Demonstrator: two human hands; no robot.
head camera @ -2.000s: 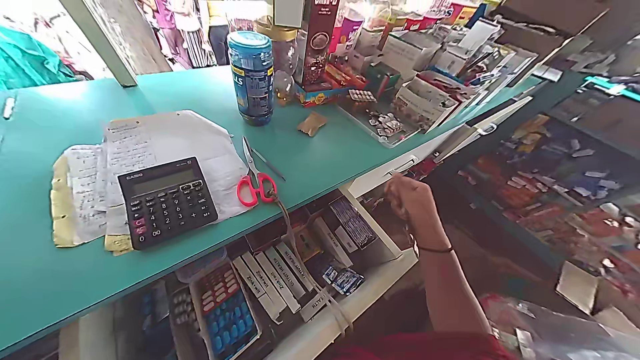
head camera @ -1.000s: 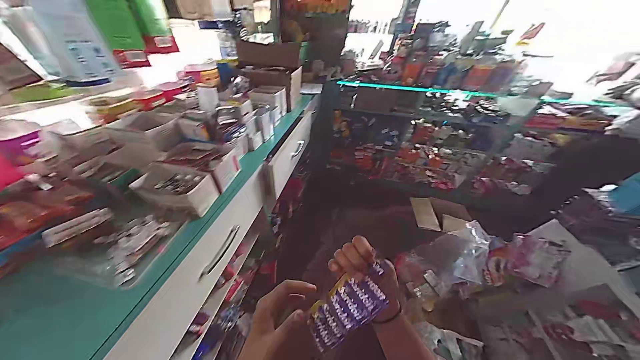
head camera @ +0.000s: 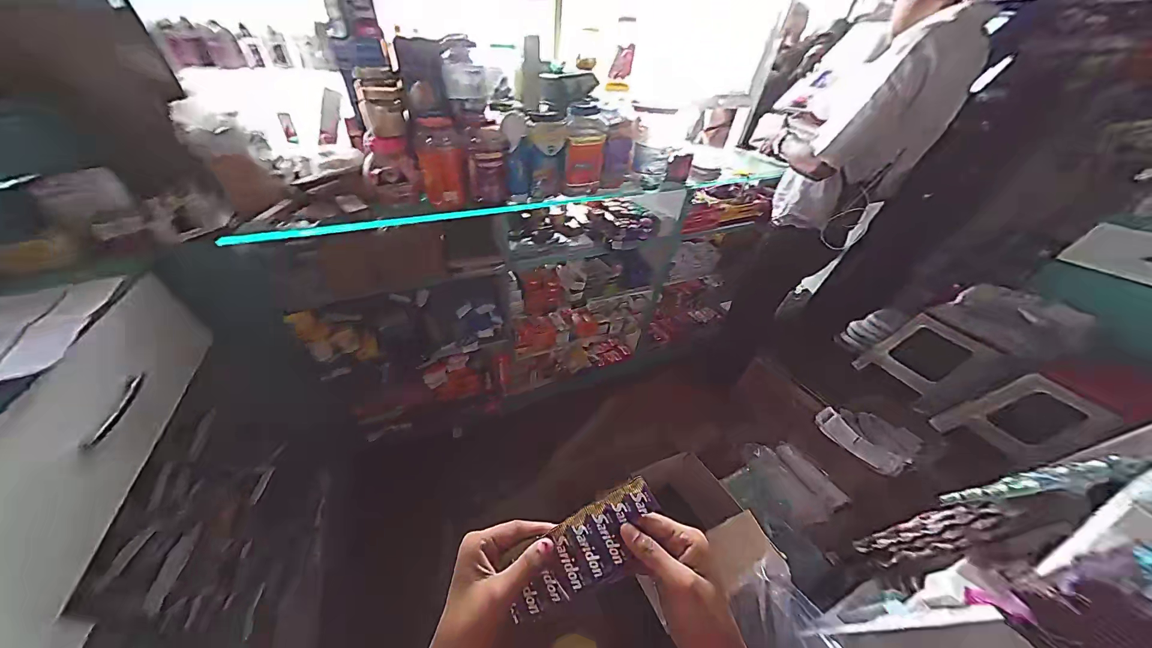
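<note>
A purple and gold Saridon blister strip is held between both hands at the bottom middle of the head view. My left hand grips its left edge, thumb on top near the upper corner. On the right edge, my right hand pinches the strip with thumb and fingers. The strip is tilted, its right end higher. Behind the hands lies an open cardboard box, partly covered by the right hand.
A glass display counter with jars on top and packets on its shelves stands ahead. A person stands at its right end. White drawers with a handle are at left. Plastic bags and packets fill the lower right.
The view has swung far right, from the green counter and open drawer toward the glass counter. My left hand, apart from the strip one second ago, now grips it.
</note>
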